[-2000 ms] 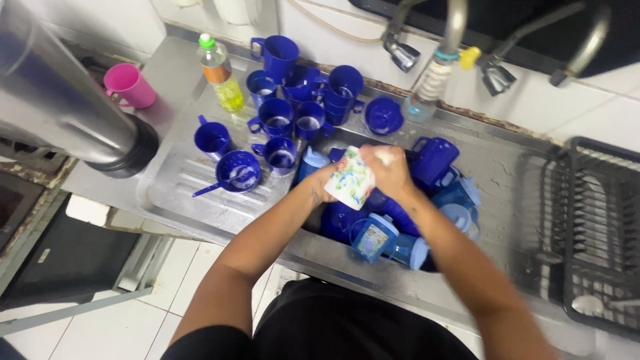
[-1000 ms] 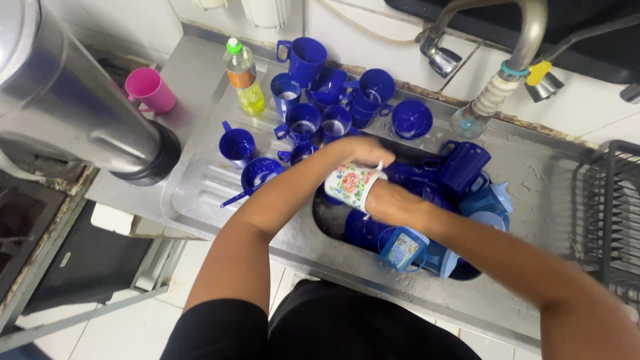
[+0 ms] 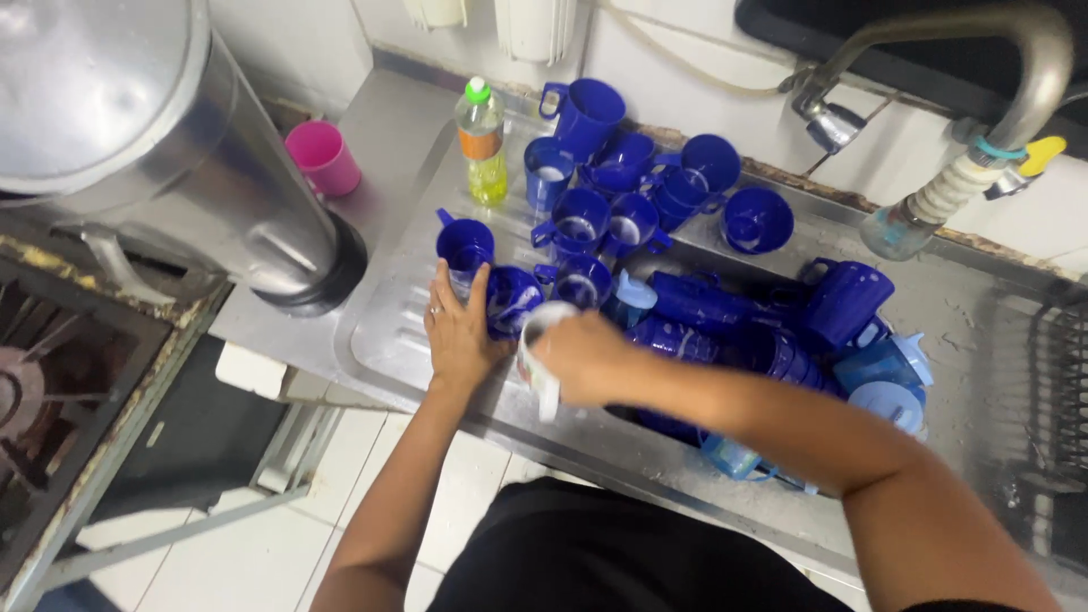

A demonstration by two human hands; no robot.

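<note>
My right hand grips a white patterned mug, its fingers at the mouth; whether a sponge is inside is hidden. Just left of it, my left hand has its fingers spread and touches a blue cup with suds in it, on the ribbed steel drainboard. Another blue mug stands at my left fingertips. Several more blue mugs are grouped behind. In the sink basin, partly hidden by my right forearm, lie blue mugs and light-blue lidded cups.
A dish soap bottle stands behind the mugs. Left are a pink mug, a large steel blender and a stove. The faucet overhangs the sink from the back right. A black dish rack is at the right edge.
My left hand has left the patterned mug and moved left to the blue cups. The mug remains in my right hand and has also shifted toward the drainboard.
</note>
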